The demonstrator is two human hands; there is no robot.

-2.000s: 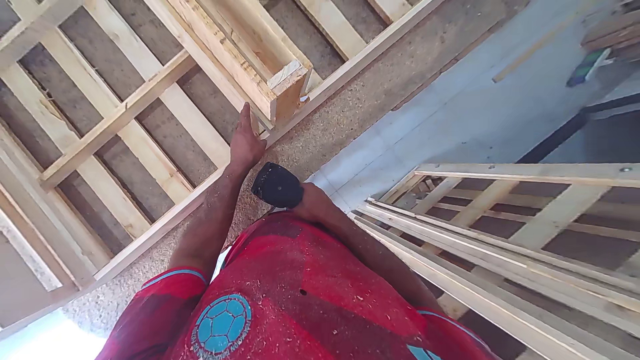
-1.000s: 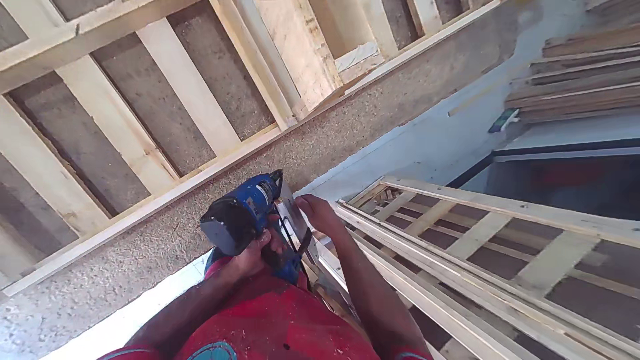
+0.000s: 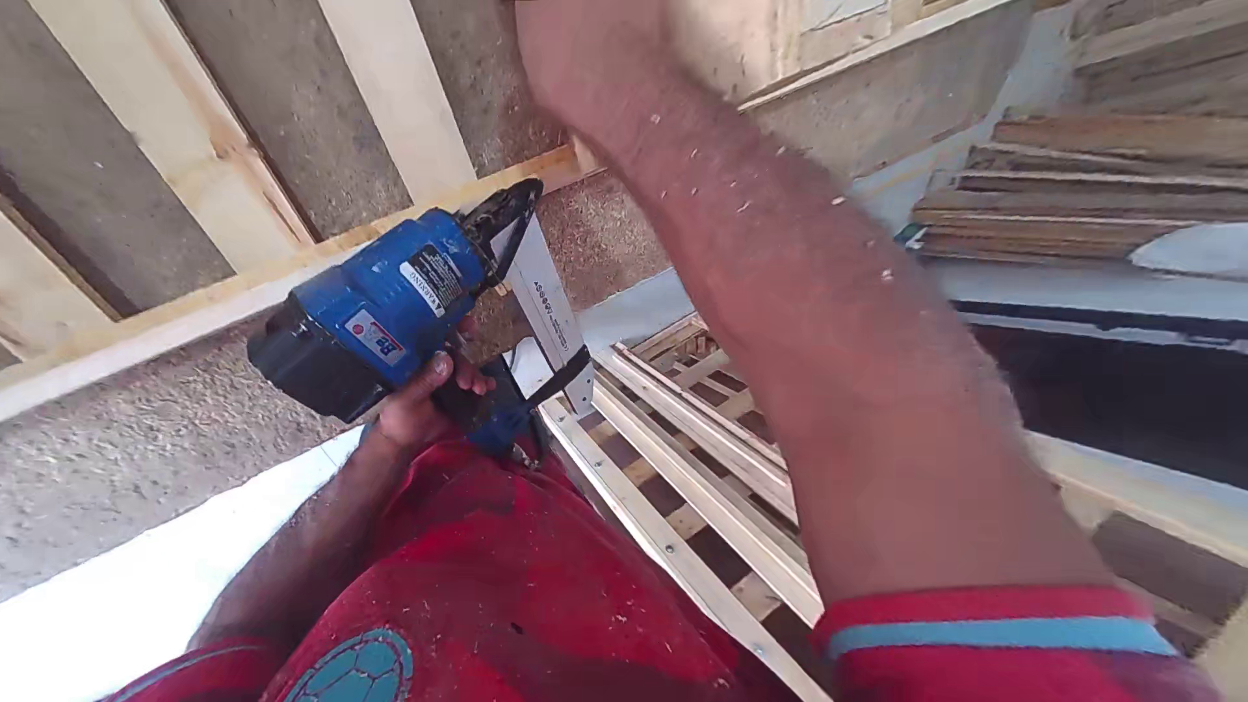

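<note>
A blue and black pneumatic nail gun is in my left hand, whose fingers wrap its handle close to my red shirt. The gun's black nose points up and right, near the edge board of a slatted wooden frame; contact cannot be told. Its pale straight magazine slants down beside the handle, with a black strap around its lower end. My right arm stretches forward across the view. Only the wrist and part of my right hand show at the top edge, over the frame; its fingers are hidden.
The frame's pale slats lie over a rough, speckled surface. Below the magazine and behind my right arm are more slatted wooden frames. Stacked brown boards stand at the right, beyond a dark opening.
My left hand has gone from the frame to the nail gun's handle. My right hand, beside the gun's magazine one second ago, has moved forward over the frame. The view has shifted.
</note>
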